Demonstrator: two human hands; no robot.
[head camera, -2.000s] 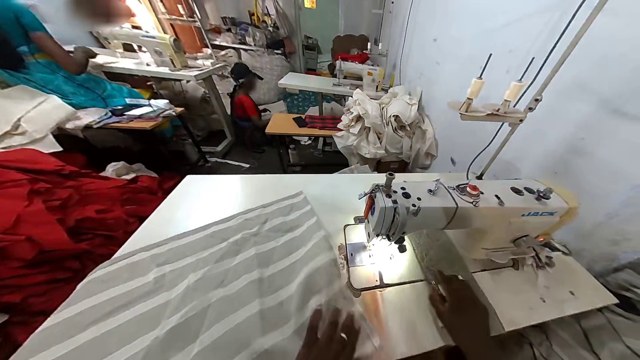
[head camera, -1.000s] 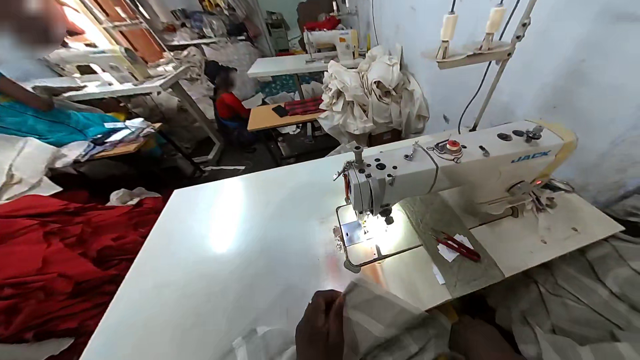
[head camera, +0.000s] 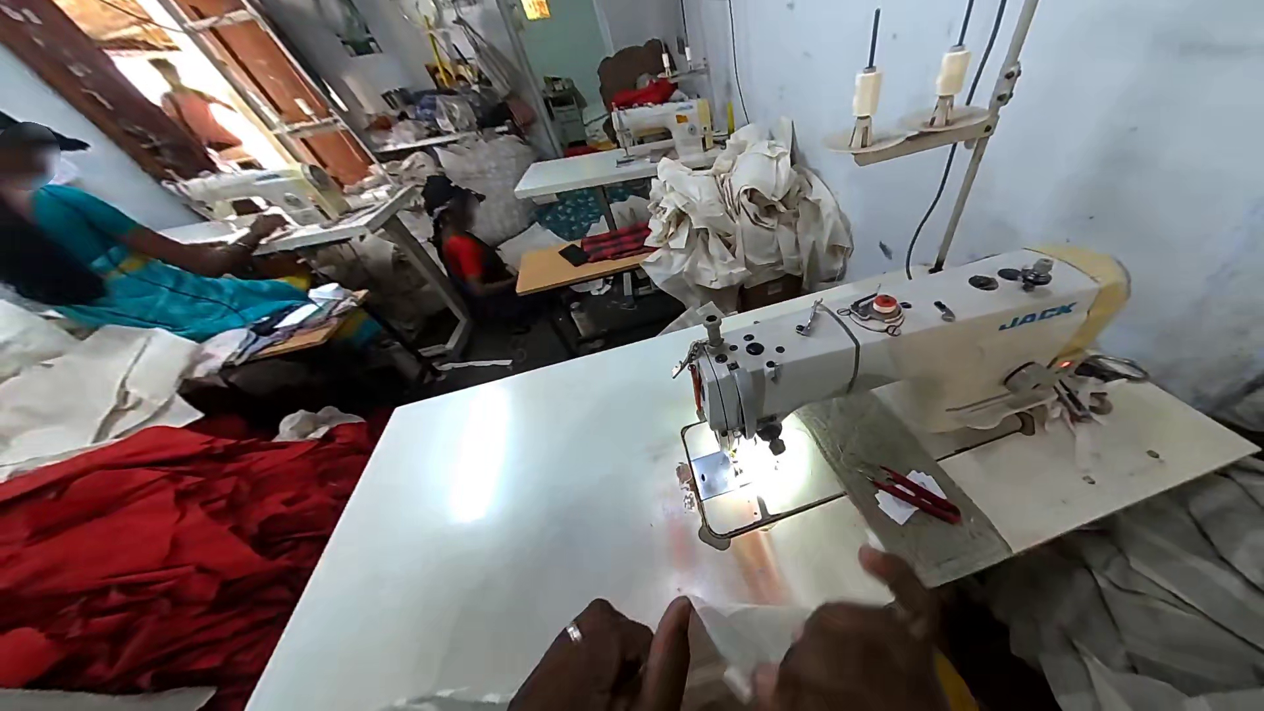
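Observation:
My left hand, with a ring on one finger, pinches the edge of a pale fabric piece at the table's front edge. Close on its right, my right hand is blurred and lies over the same fabric, thumb raised; its grip on the cloth is not clear. Beyond both hands stands a Jack sewing machine, its lamp lit over the needle plate. Red-handled thread snips rest on white paper scraps and a grey-green mat right of the needle.
The white table reaches left of the machine. Red fabric is heaped at the left, grey striped fabric at the lower right. A thread stand rises behind the machine. Two people sit at the left and centre back, near other sewing machines.
The striped fabric spread over the table two seconds ago is off the tabletop, leaving only a piece at the front edge. My right hand has left the snips, which lie on the mat.

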